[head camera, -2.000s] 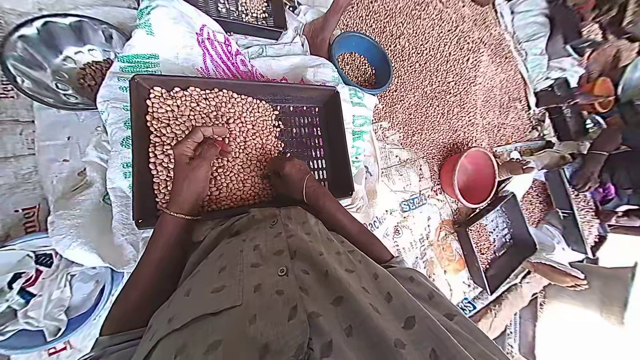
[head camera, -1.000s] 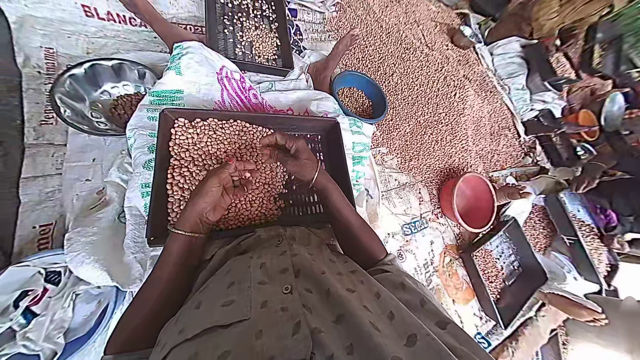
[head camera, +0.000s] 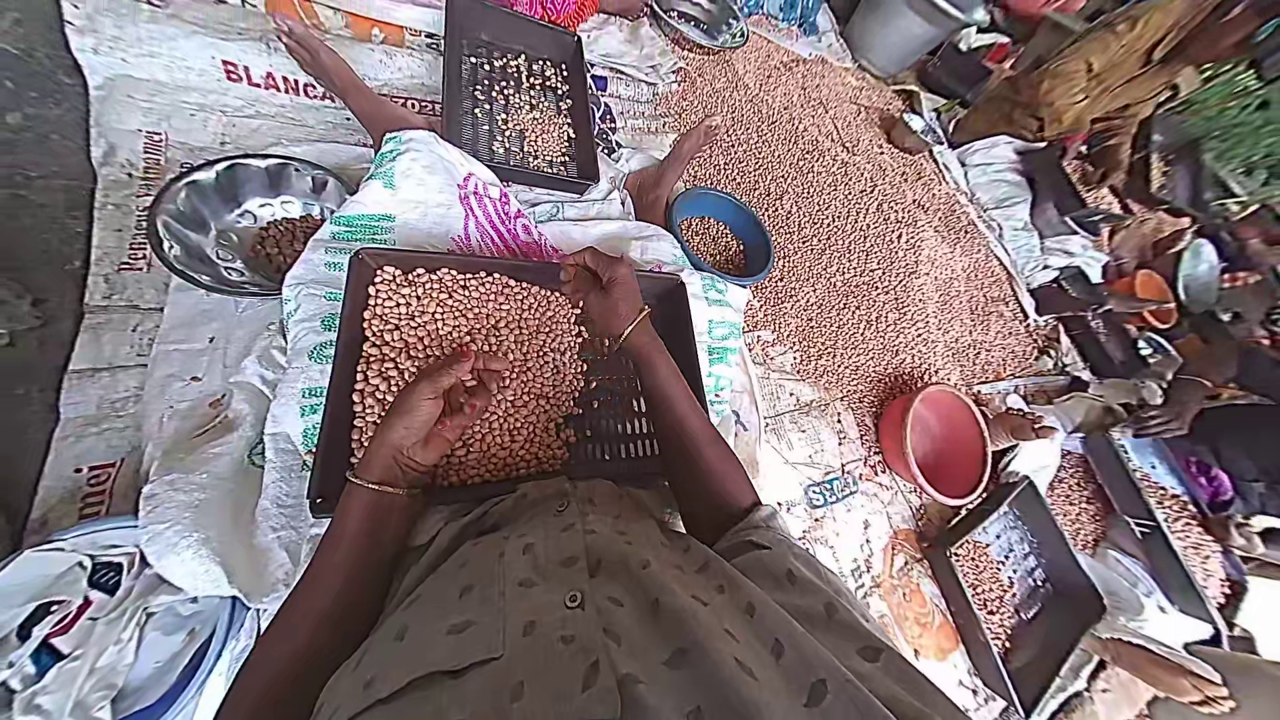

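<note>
A dark slotted plastic tray [head camera: 690,330] lies across my lap on a white woven sack [head camera: 410,205]. Shelled nuts or beans [head camera: 470,310], pinkish tan, cover its left and middle parts, while slots show at the right. Over the pile, my left hand [head camera: 435,410] is palm up with curled fingers; a small reddish piece shows at its fingertips, too small to name. My right hand [head camera: 603,290] is at the tray's far edge, fingers bent and pinched together; whether anything is between them cannot be told. Both wrists wear thin bangles.
A metal bowl [head camera: 190,215] with darker pieces stands left. Beyond are another slotted tray [head camera: 585,130] and a person's bare feet. A blue bowl [head camera: 760,235] of nuts stands beside a large spread pile [head camera: 850,200]. At right are a red bucket [head camera: 935,445], more trays [head camera: 1070,600] and other people's hands.
My right hand has moved from low over the pile's right side to the tray's far edge. My left hand stays over the nuts, its fingers differently curled. The view has shifted.
</note>
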